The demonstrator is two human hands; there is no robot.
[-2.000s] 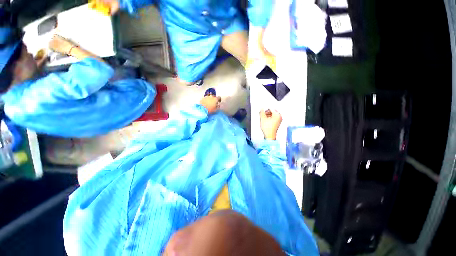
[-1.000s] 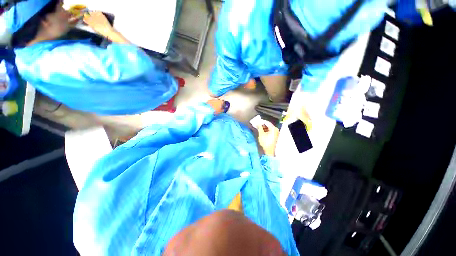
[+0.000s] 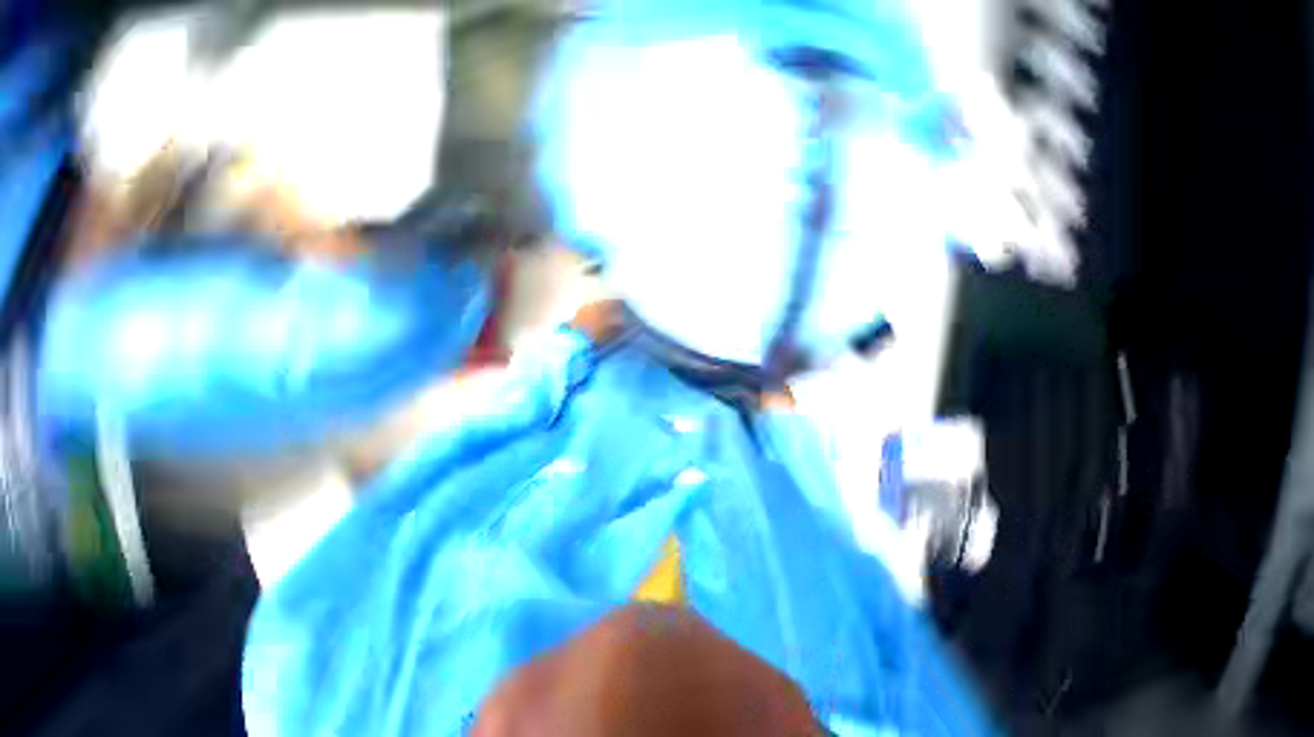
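The picture is strongly blurred. My left hand (image 3: pixel 600 320) shows small at the end of my blue sleeve, near the centre. Whether its fingers hold anything cannot be made out. Of my right hand (image 3: pixel 778 396), only a small skin-coloured patch shows at the cuff, beside the other worker's smock. Its fingers and anything in them are hidden or blurred. A small dark thing (image 3: pixel 872 337) shows at the white-topped table (image 3: pixel 922 389), just right of my right hand. I cannot tell what it is.
A worker in a blue smock (image 3: pixel 677 173) stands close in front, between my hands and the table's far part. Another worker's blue sleeve (image 3: pixel 260 338) is at left. A blue bin (image 3: pixel 892 468) with whitish contents and dark racks (image 3: pixel 1052 432) are at right.
The worker in front has come closer and covers more of the centre. The black slab and the white piece at my right hand no longer show clearly. The view has turned and blurred.
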